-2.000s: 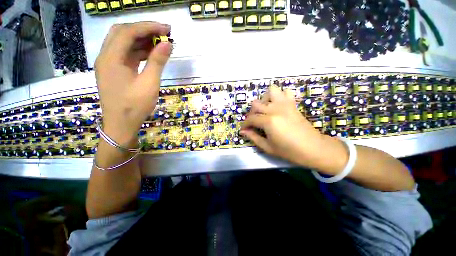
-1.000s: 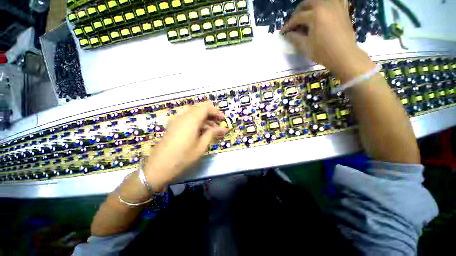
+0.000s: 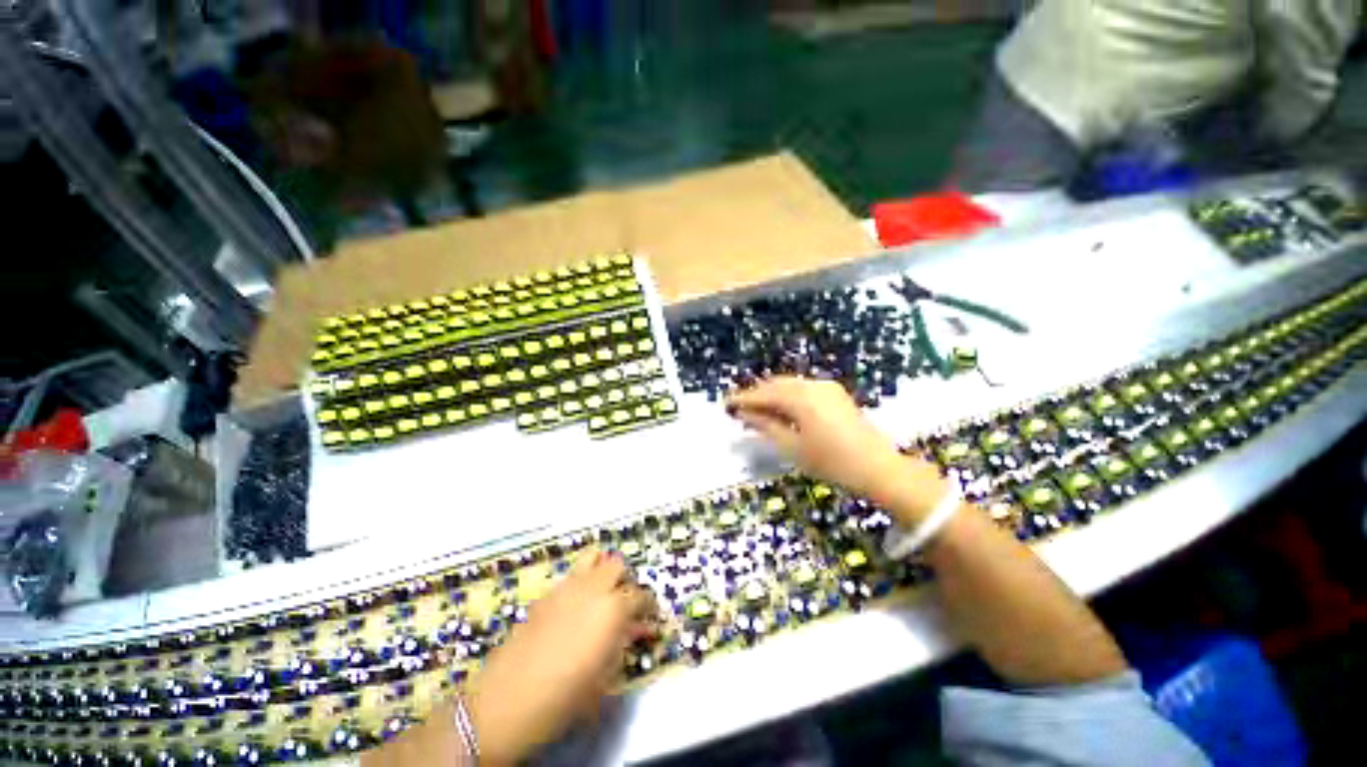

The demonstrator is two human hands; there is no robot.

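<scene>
The board panels point(image 3: 495, 596) run along the line, full of small parts; those at the right carry yellow-topped transformers. My left hand point(image 3: 588, 622) is low over the panels with its fingertips bent down at a board; whether it holds a part cannot be told. My right hand point(image 3: 810, 427) is over the front edge of the loose pile of black components point(image 3: 795, 342), thumb and fingers close together; any part between them is too small to tell. Rows of transformers point(image 3: 495, 352) stand in a white tray behind the line.
A bin of dark parts point(image 3: 270, 487) and a clear plastic bag point(image 3: 53, 525) are at the left. Green-handled pliers point(image 3: 967, 310) lie right of the pile. A cardboard sheet point(image 3: 720, 225) and red tray point(image 3: 933, 217) are behind. Another person point(image 3: 1132, 68) is at upper right.
The view has tilted up, showing more behind the line. My left hand has gone from raised with a transformer down to the boards. My right hand has moved from the boards to the black pile.
</scene>
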